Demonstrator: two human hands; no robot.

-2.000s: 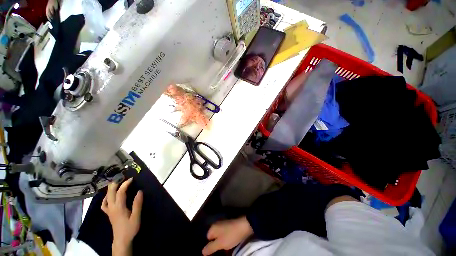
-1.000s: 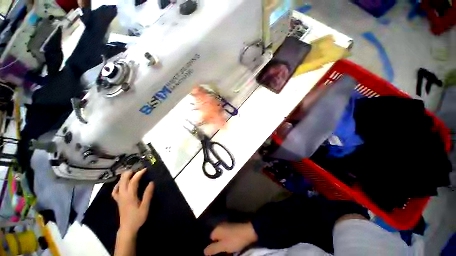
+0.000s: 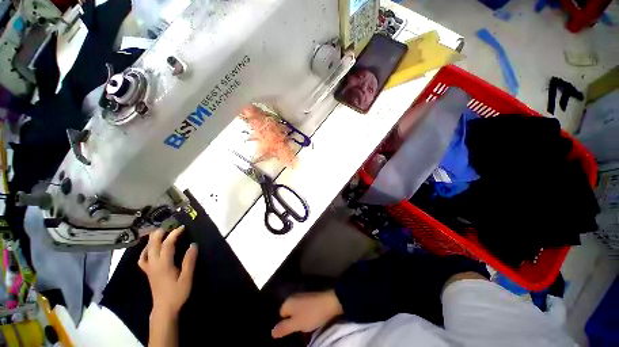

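A black fabric panel (image 3: 214, 284) lies on the machine table and runs up to the presser foot area under the head of the white sewing machine (image 3: 203, 74). My left hand (image 3: 166, 271) rests flat on the panel, fingers spread, fingertips just in front of the machine's needle end. My right hand (image 3: 309, 314) lies at the panel's near right side, its fingers partly tucked; whether it pinches the cloth cannot be told. The needle is hidden by the machine head.
Black-handled shears (image 3: 275, 200), a peach thread bundle (image 3: 269, 134) and a dark blue loop (image 3: 298, 135) lie on the table. A phone (image 3: 371, 73) lies on yellow material (image 3: 424, 57). A red basket (image 3: 468, 254) at right holds black, blue and grey pieces.
The camera view shifts and swings partly back. Both hands and the black panel look nearly unmoved relative to the machine.
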